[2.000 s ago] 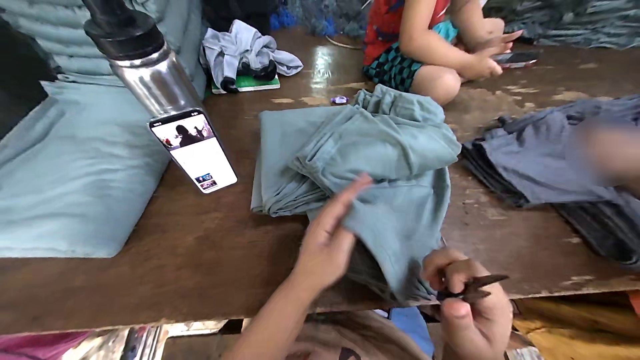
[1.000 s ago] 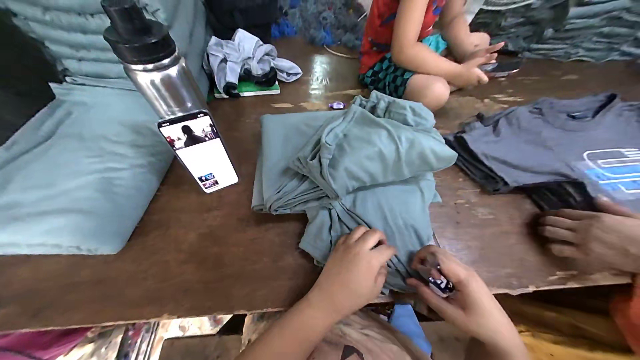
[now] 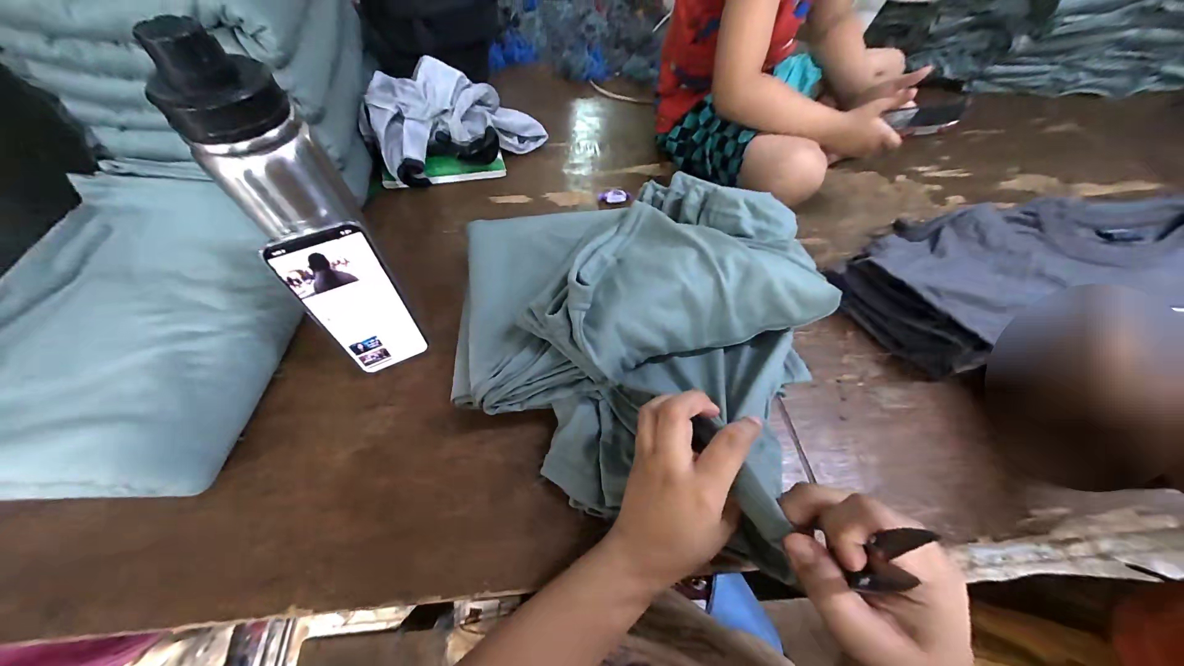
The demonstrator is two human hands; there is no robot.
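Note:
A crumpled sage-green garment lies on folded cloth of the same colour on the wooden table. My left hand pinches a fold of it near the table's front edge. To the right, my right hand grips the garment's edge between thumb and forefinger and also keeps thread snips in its palm, their dark blades pointing right. The stretch of fabric between both hands is drawn narrow. The palm hides most of the snips' body.
A phone leans on a steel bottle at left, beside green cloth stacks. Grey shirts lie at right. Behind, a seated person holds a phone; a grey cloth lies on a green book.
Both hands have shifted along the garment's near edge, and fabric is now drawn between them. The snips' blades, not visible one second ago, now stick out of my right hand.

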